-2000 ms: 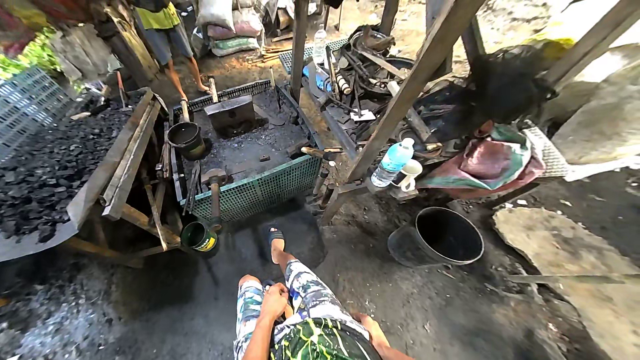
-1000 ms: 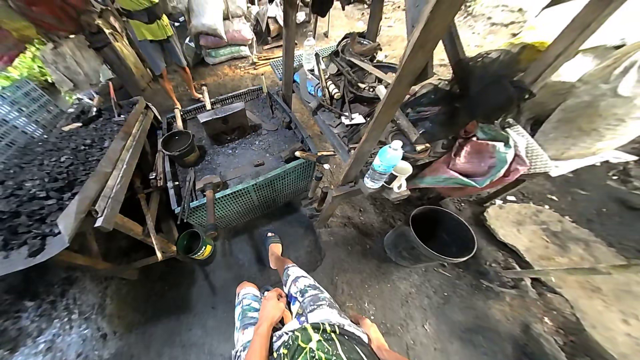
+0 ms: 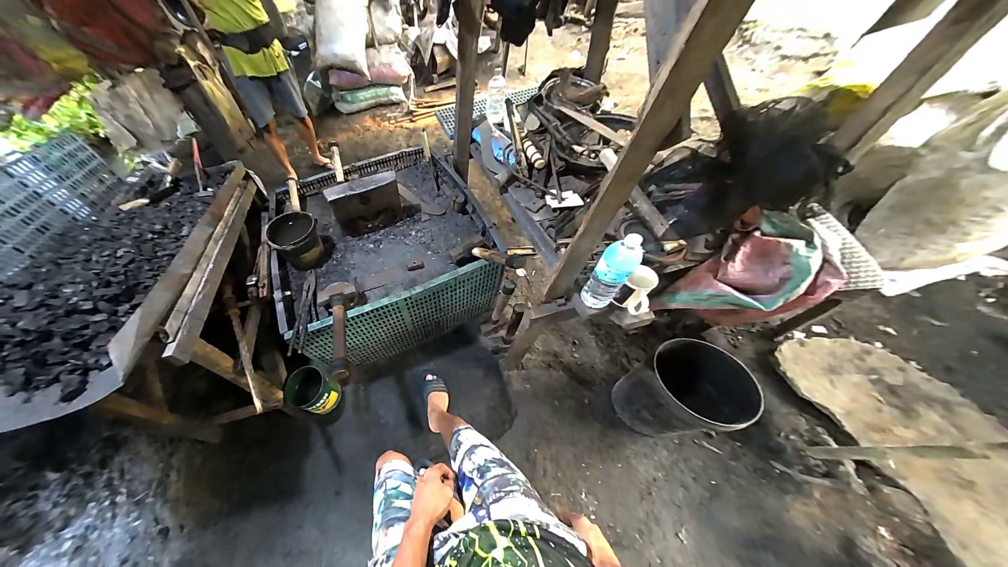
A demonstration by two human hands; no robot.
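My left hand (image 3: pixel 433 483) rests on my lap between the thighs, its fingers curled; whether something is inside them I cannot tell. Of my right side only the forearm shows, low beside the hip, and the hand is hidden. Ahead of my feet a green plastic crate (image 3: pixel 402 315) frames a work surface with an upright metal block (image 3: pixel 362 198). A hammer (image 3: pixel 339 327) leans over its near edge, and a black bucket (image 3: pixel 293 235) stands at its left. A water bottle (image 3: pixel 613 270) and a white mug (image 3: pixel 636 288) stand side by side on a wooden ledge to the right.
A wooden bin of charcoal (image 3: pixel 87 291) is at the left. A dark green can (image 3: pixel 312 390) sits on the ground near it. To my right stands a large black bucket (image 3: pixel 687 386) beside a stone slab (image 3: pixel 890 394). Another person (image 3: pixel 264 71) stands beyond the bin. A wooden post (image 3: pixel 646 150) slants above the ledge.
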